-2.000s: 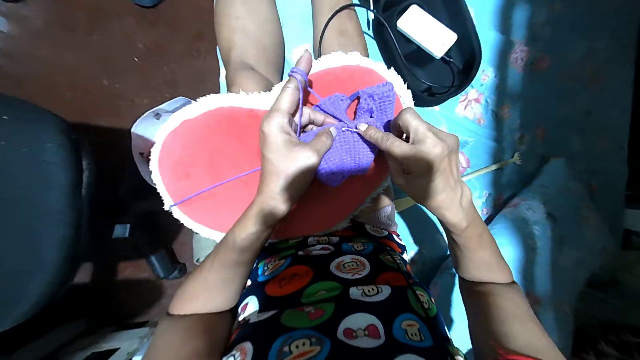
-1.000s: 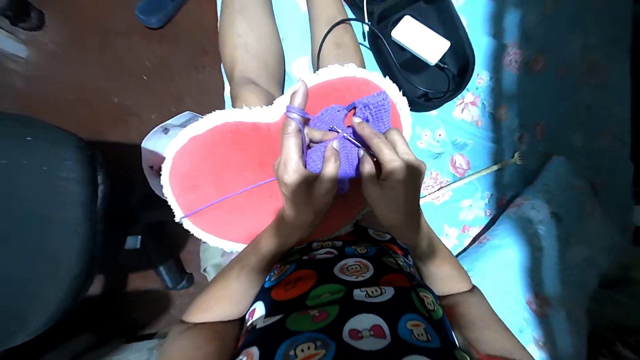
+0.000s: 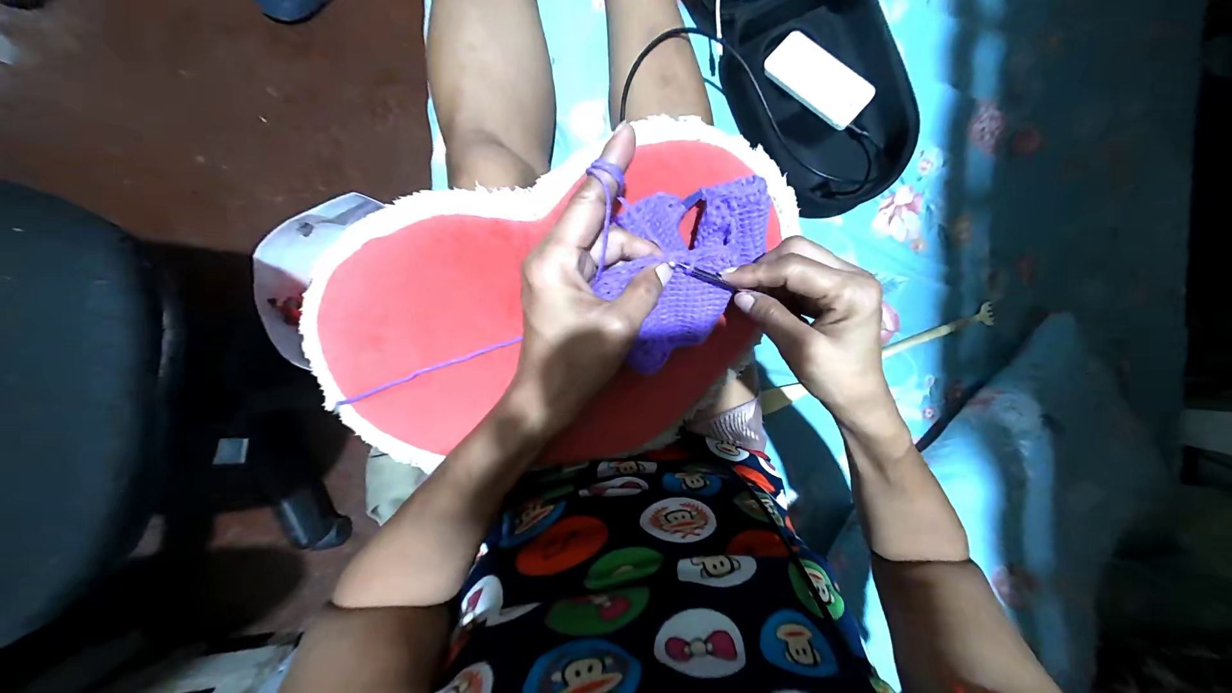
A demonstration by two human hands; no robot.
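Note:
A purple crocheted piece (image 3: 688, 308) with a gap near its upper right lies over a red heart-shaped cushion (image 3: 423, 289) edged in white fluff. My left hand (image 3: 582, 279) pinches the piece's middle between thumb and fingers, its index finger raised with purple yarn (image 3: 606, 171) looped round it. From under that hand the yarn runs left across the cushion to its edge. My right hand (image 3: 808, 308) grips a thin crochet hook (image 3: 705, 276), whose tip meets the piece beside my left thumb. Whether a loop sits on the hook is too small to tell.
The cushion rests on my lap. Beyond it on the right, an open black case (image 3: 890, 144) holds a white power bank (image 3: 818, 79) with a black cable. A backscratcher-like stick (image 3: 938, 332) lies on the blue floral cloth. A black chair (image 3: 77, 414) stands at the left.
My right hand has drawn away from my left since a second ago, and the hook now lies flatter. The loops of yarn stay round my left index finger.

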